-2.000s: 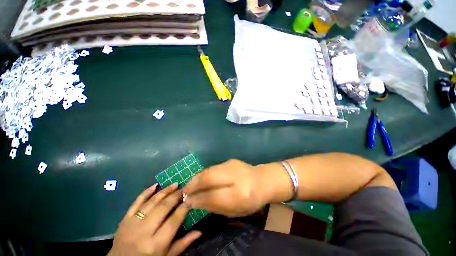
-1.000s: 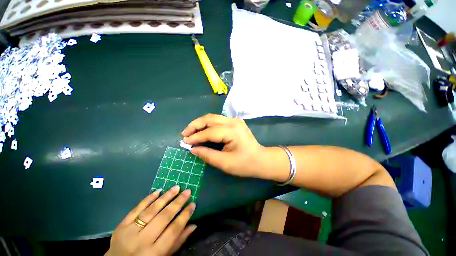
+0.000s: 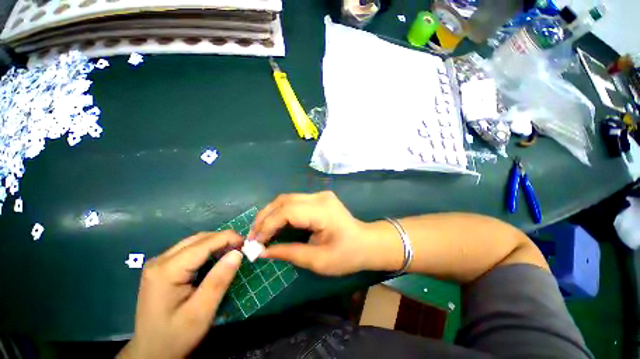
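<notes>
A small white square pad is held above the green PCB panel. My right hand pinches the pad from the right between thumb and fingers. My left hand has its thumb and index fingertip at the pad's left edge; whether it grips the pad or only touches it cannot be told. The panel lies tilted on the dark green bench, with white grid lines and bare cells in view. My hands and the pad hide part of it.
Loose peeled liners are heaped at left, with several scattered nearer. Stacked trays stand at the back left. A yellow knife, a wrapped white blister tray, a bag of small parts and blue-handled nippers lie beyond and right.
My left hand has lifted off the panel and come to the pad. My right hand has moved slightly down with the pad, over the panel. The panel has turned.
</notes>
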